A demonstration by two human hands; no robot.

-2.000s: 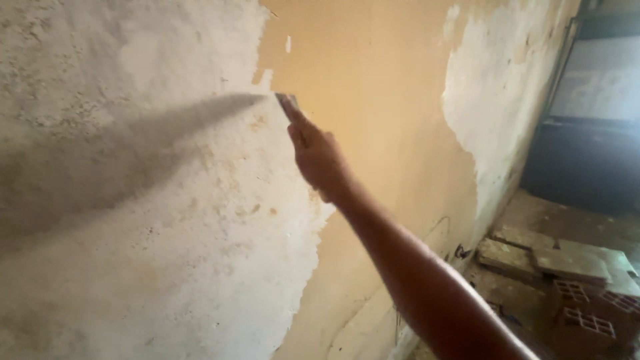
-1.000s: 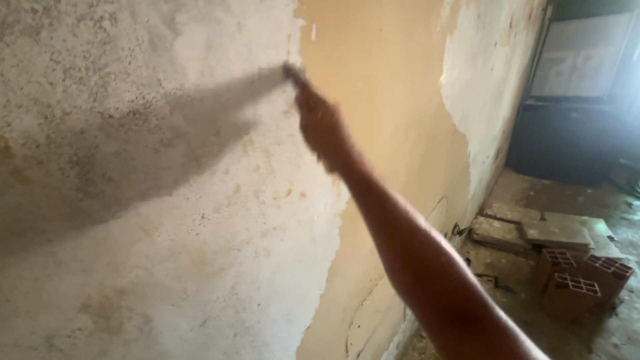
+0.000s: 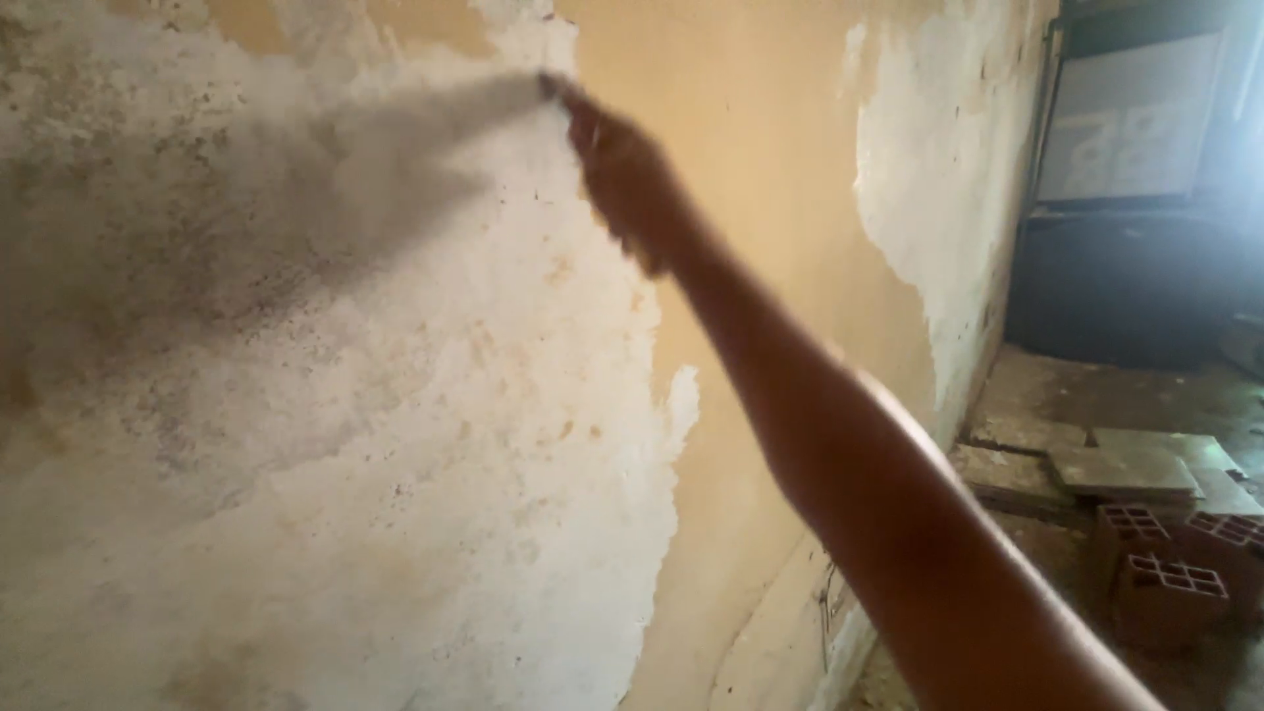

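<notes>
My right hand (image 3: 632, 188), blurred by motion, is raised at the upper middle with its fingers closed around a small flat scraper (image 3: 553, 89). The tool's tip meets the wall where yellow paint (image 3: 750, 148) borders a bare, whitish plaster area (image 3: 474, 395). Its blade is too blurred to make out well. The forearm reaches up from the lower right corner across the painted strip. A long soft shadow of the hand and tool falls leftward over the plaster. My left hand is not in view.
Farther right, another whitish patch (image 3: 918, 168) breaks the paint. Hollow clay bricks (image 3: 1170, 602) and flat slabs (image 3: 1126, 469) lie on the floor near the wall's foot. Behind them stand a large dark container (image 3: 1116, 286) and a pale panel (image 3: 1131, 118). Thin wires (image 3: 828, 602) stick out low on the wall.
My right hand, still holding the scraper, has moved higher on the wall along the paint's edge compared with two seconds ago. The view has shifted a little.
</notes>
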